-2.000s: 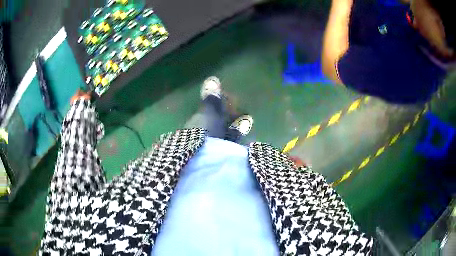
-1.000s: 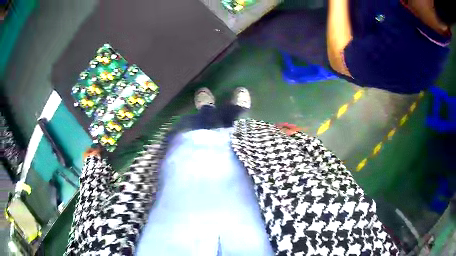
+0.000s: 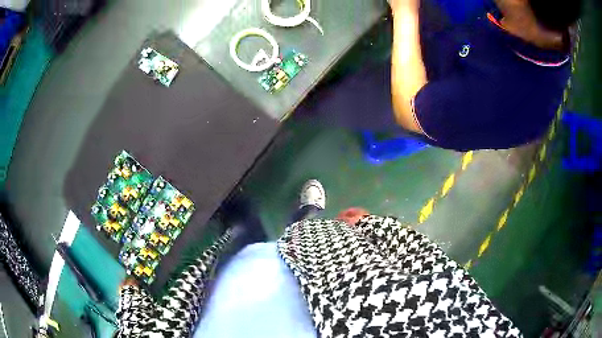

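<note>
Several green circuit boards (image 3: 145,221) with yellow-and-black blocks lie grouped on a dark sheet (image 3: 178,125) at the left. My left hand (image 3: 130,282) shows only as a small patch at the sleeve end, beside the near edge of the group; its fingers are too small to read. My right hand (image 3: 353,215) shows small and blurred above my right sleeve, over the floor; its fingers cannot be made out. One more board (image 3: 158,67) lies apart near the sheet's far end.
Two white tape rolls (image 3: 235,49) lie on the far bench, beside another green board (image 3: 284,71). A person in dark blue (image 3: 485,99) is at the upper right, near a blue stool (image 3: 389,146). Yellow-black lines cross the green floor. A slim black stick (image 3: 76,267) lies at the lower left.
The view has moved along the bench. The board group now sits lower, and the tape rolls and farther boards have come into view. My right hand shows nearer the middle.
</note>
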